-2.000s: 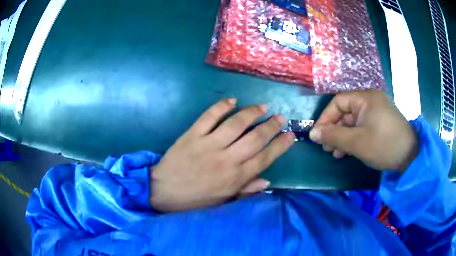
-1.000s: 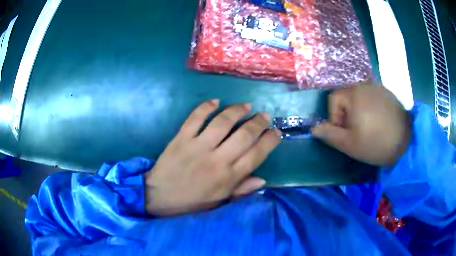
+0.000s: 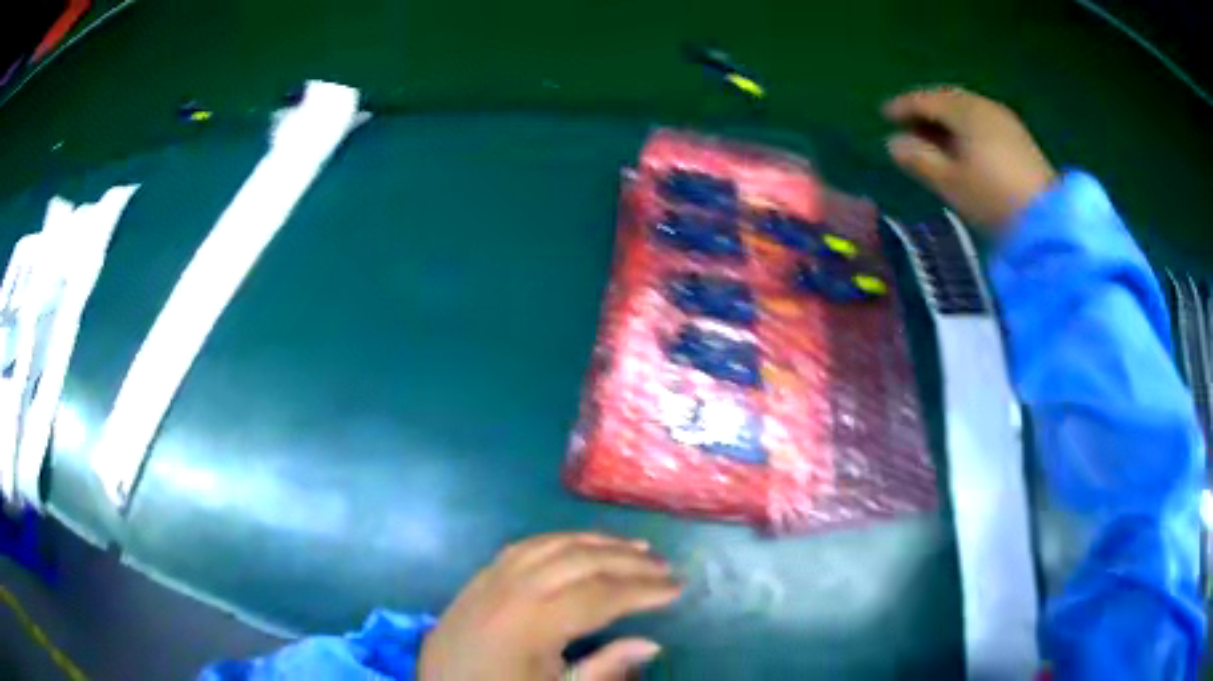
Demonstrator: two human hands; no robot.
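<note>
My left hand (image 3: 552, 605) is at the bottom edge, cut off, fingers curled with the thumb below; whether it holds anything is unclear. My right hand (image 3: 978, 146) is reached out at the upper right, blurred, its fingertips over the darker green area; no held thing can be made out. A red bubble bag (image 3: 612, 426) lies between them. Several dark boards, such as this board (image 3: 716, 353), lie in a column on it. Two more, with yellow ends (image 3: 841, 246), lie at its right.
A sticker strip (image 3: 984, 439), black bars at its far end, lies right of the bag. A plain white strip (image 3: 220, 279) and more strips (image 3: 60, 319) lie left. Small dark pieces with yellow ends lie beyond, one at the back centre (image 3: 745, 85), one at left (image 3: 197, 115).
The view has shifted toward the far side. My right hand has left the board near my left fingers and moved far forward. That board is no longer visible. My left hand appears lower.
</note>
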